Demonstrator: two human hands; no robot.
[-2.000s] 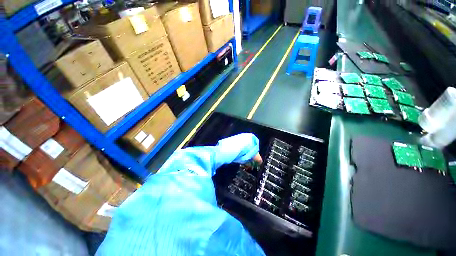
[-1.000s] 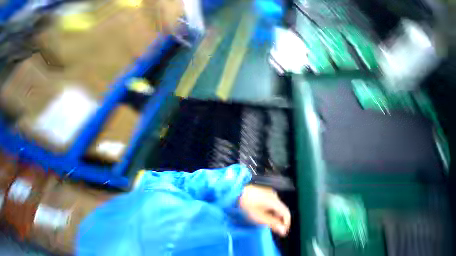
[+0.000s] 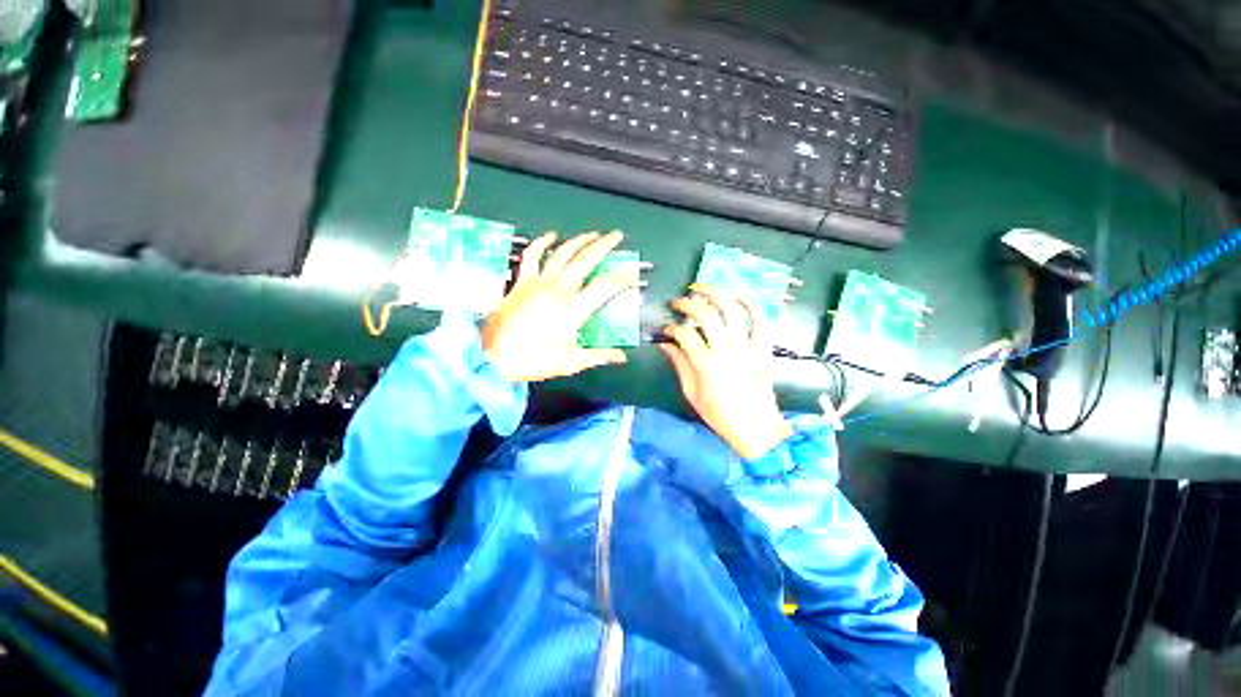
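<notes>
Several green circuit boards lie in a row on the green bench mat. My left hand (image 3: 555, 311) lies over the second board (image 3: 613, 302), fingers spread across its top and left side. My right hand (image 3: 721, 357) is at that board's right edge, fingers bent at a dark lead or connector; the exact grip is hidden. A third board (image 3: 746, 279) lies just beyond my right fingers. The leftmost board (image 3: 460, 256) has a yellow lead (image 3: 470, 136) at its top edge. The rightmost board (image 3: 879, 316) lies near black leads.
A black keyboard (image 3: 694, 116) lies behind the boards. A barcode scanner (image 3: 1045, 306) and a blue coiled cord (image 3: 1170, 277) are at right. A dark sheet (image 3: 197, 136) is at left with a board (image 3: 98, 61) beside it. A black tote (image 3: 129, 545) holding upright boards is below left.
The view has swung from the tote and racks to the bench with the keyboard. The arm that reached into the tote has left it, and both hands are now at the boards on the bench.
</notes>
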